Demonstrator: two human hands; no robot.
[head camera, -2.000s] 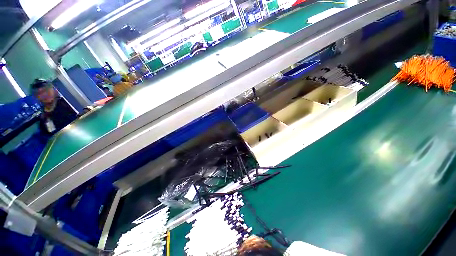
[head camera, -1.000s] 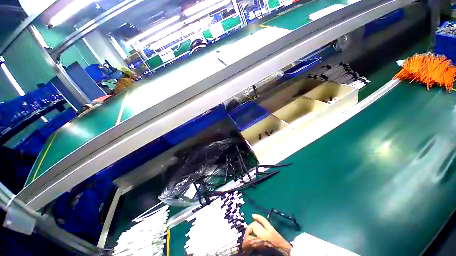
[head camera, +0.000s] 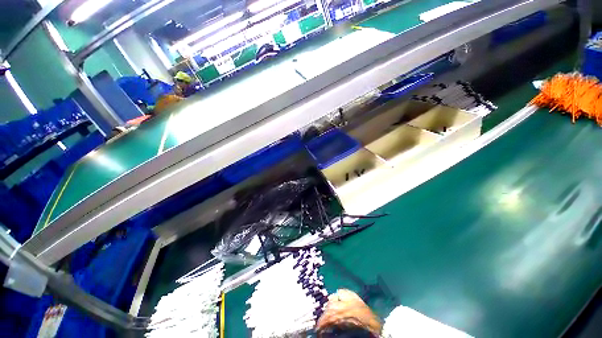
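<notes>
My right hand (head camera: 348, 311) shows at the bottom edge, partly cut off and blurred, at the right side of a pile of white pieces with black ends (head camera: 282, 298). Its fingertips and any grip are not clear. A white shape (head camera: 422, 323), perhaps my sleeve, lies right of it. An all-white pile (head camera: 188, 307) lies further left. A crumpled plastic bag with black strands (head camera: 270, 214) sits behind the piles. Some black strands spill onto the green surface (head camera: 455, 231). My left hand is not in view.
A cream divided tray (head camera: 402, 148) and a small blue bin (head camera: 333, 146) stand behind the bench edge. A metal-edged raised line (head camera: 218, 146) crosses above. An orange wire heap (head camera: 571, 98) lies at far right. A person's head (head camera: 183, 80) shows at the back left.
My right hand has come further into view since the first frame. Its fingers, extended one second ago, now look bunched and blurred. The view has shifted slightly.
</notes>
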